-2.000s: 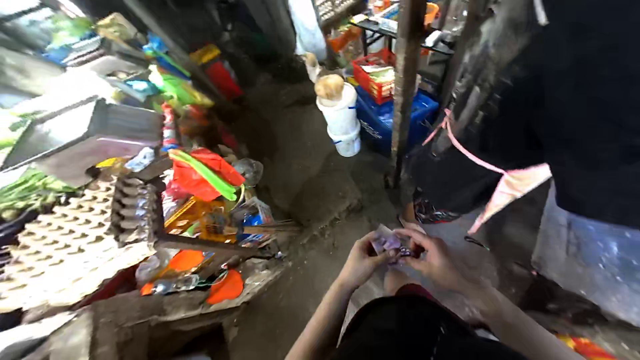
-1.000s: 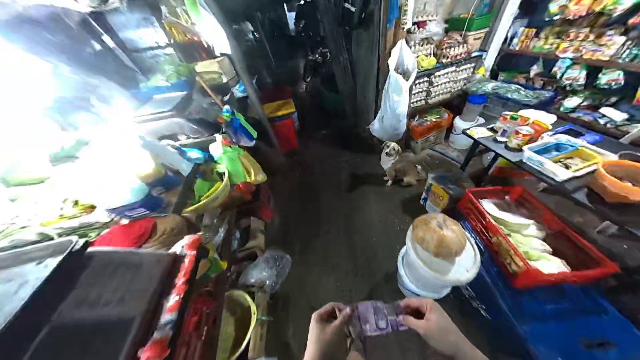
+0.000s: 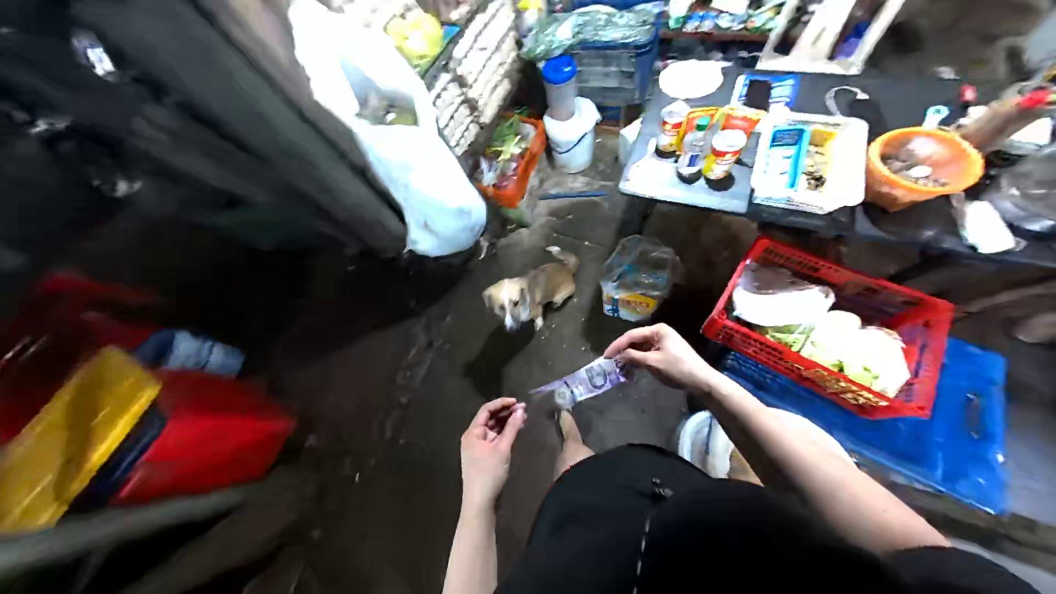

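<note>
My right hand (image 3: 660, 356) pinches one end of a purple banknote (image 3: 590, 382) between thumb and fingers. The note stretches out to the left over the dark floor. My left hand (image 3: 492, 437) is just left of the note's free end, its thumb and forefinger close together, with no object visible between them; a small gap separates it from the note.
A tan and white dog (image 3: 532, 290) sits on the floor ahead. Right stand a red crate (image 3: 932, 355) of cabbages on a blue cooler (image 3: 973, 429) and a table (image 3: 726, 198) with jars and trays. A white bag (image 3: 437, 198) hangs ahead-left; red and yellow containers (image 3: 206, 433) lie left.
The view has swung strongly. One second ago both hands held the banknote; now my left hand is apart from it and my right hand alone holds it.
</note>
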